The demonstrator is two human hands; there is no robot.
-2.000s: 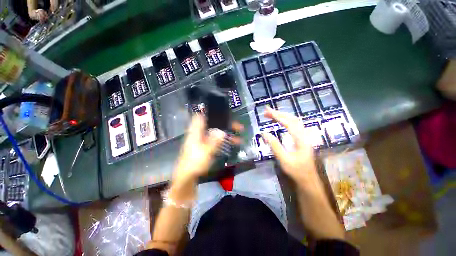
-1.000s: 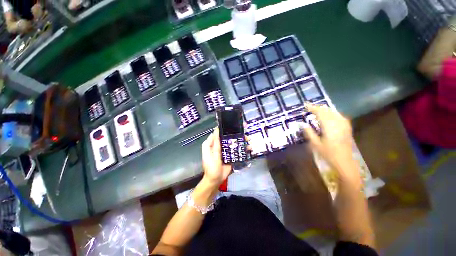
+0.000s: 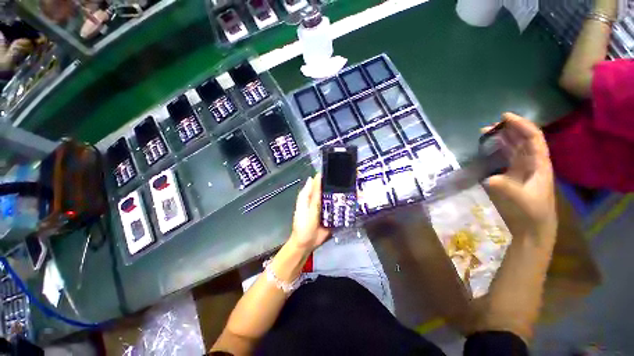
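My left hand (image 3: 308,217) holds a keypad phone (image 3: 340,186) upright, its dark screen and pale keys facing me. My right hand (image 3: 526,174) is raised at the right, pinching a small dark-edged display lens (image 3: 493,147) by its edges; a blurred clear strip, perhaps film, trails from it towards the lens tray. The phone tray (image 3: 201,182) at the left holds several phones face up and two with white backs up. The lens tray (image 3: 425,119) behind the held phone has rows of dark-bordered lenses. Metallic tweezers (image 3: 271,195) lie before the phone tray.
A pump bottle (image 3: 316,43) stands on a white wipe behind the lens tray. A brown box (image 3: 78,182) and blue air line (image 3: 42,306) are at the left. Scrap boxes with clear film (image 3: 169,327) and yellowish scraps (image 3: 467,243) sit below the bench. Another person's pink sleeve (image 3: 612,118) is at the right.
My right hand has moved from the lens tray out to the right and up, now with a lens. My left hand has come up from the phone tray and keeps the phone screen up.
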